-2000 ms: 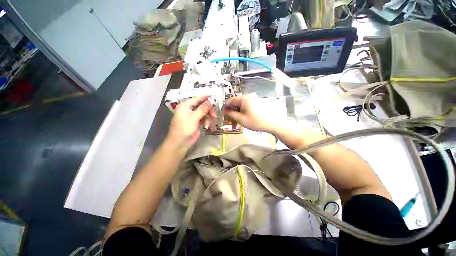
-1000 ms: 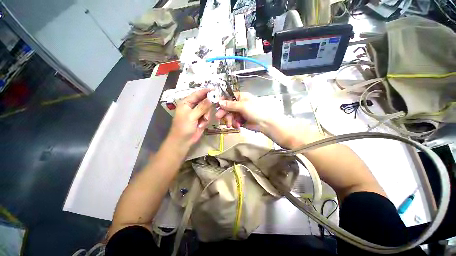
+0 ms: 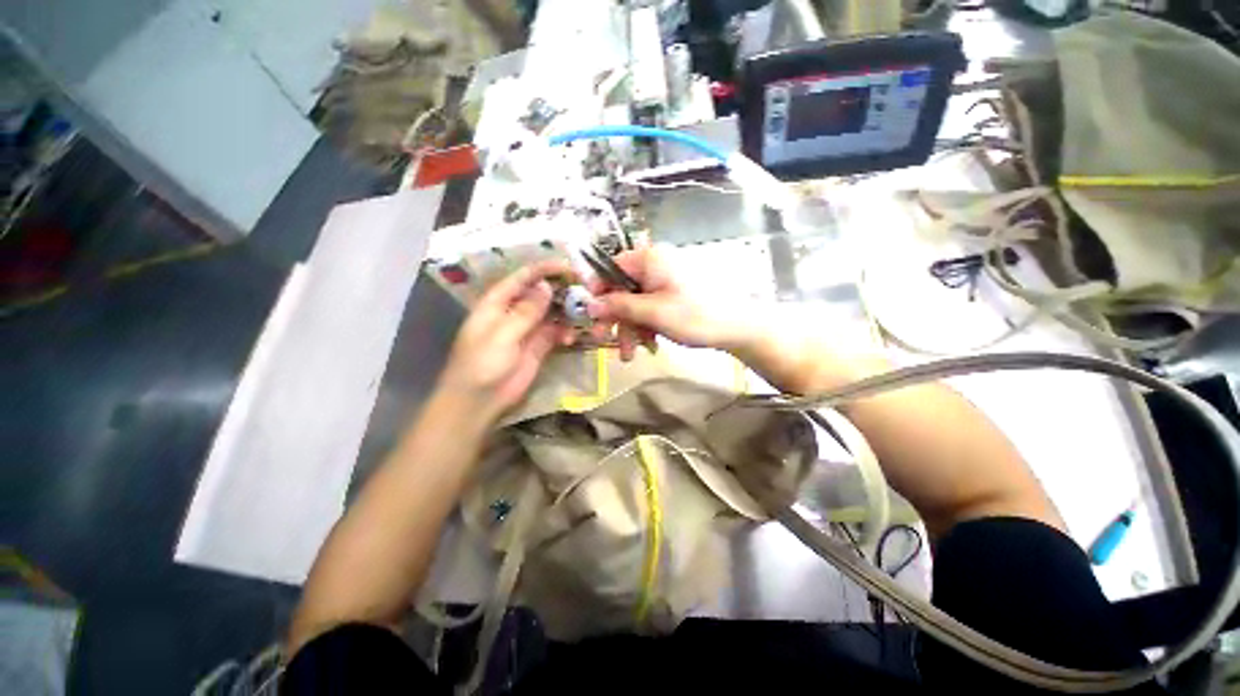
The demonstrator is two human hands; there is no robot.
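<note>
A small round whitish disc, perhaps a bobbin (image 3: pixel 577 305), is between the fingertips of both hands in front of the machine head (image 3: pixel 510 242). My left hand (image 3: pixel 506 333) pinches at its left side. My right hand (image 3: pixel 656 302) touches its right side and also holds dark-bladed snips (image 3: pixel 609 268), pointing up and left. The beige bag (image 3: pixel 585 537) with yellow binding tape (image 3: pixel 650 524) lies below the hands, its upper part reaching toward the machine. A long beige strap (image 3: pixel 972 370) loops over my right forearm.
A control panel (image 3: pixel 850 114) stands behind at right. More beige bags (image 3: pixel 1156 150) lie at far right and back left. A blue-handled tool (image 3: pixel 1112 538) lies at right. A blue tube (image 3: pixel 639 132) arches by the machine. A white board (image 3: pixel 320 394) is at left.
Both hands have come down slightly from the machine with the disc between them. The dark snips now show more clearly in my right hand. The view has shifted slightly.
</note>
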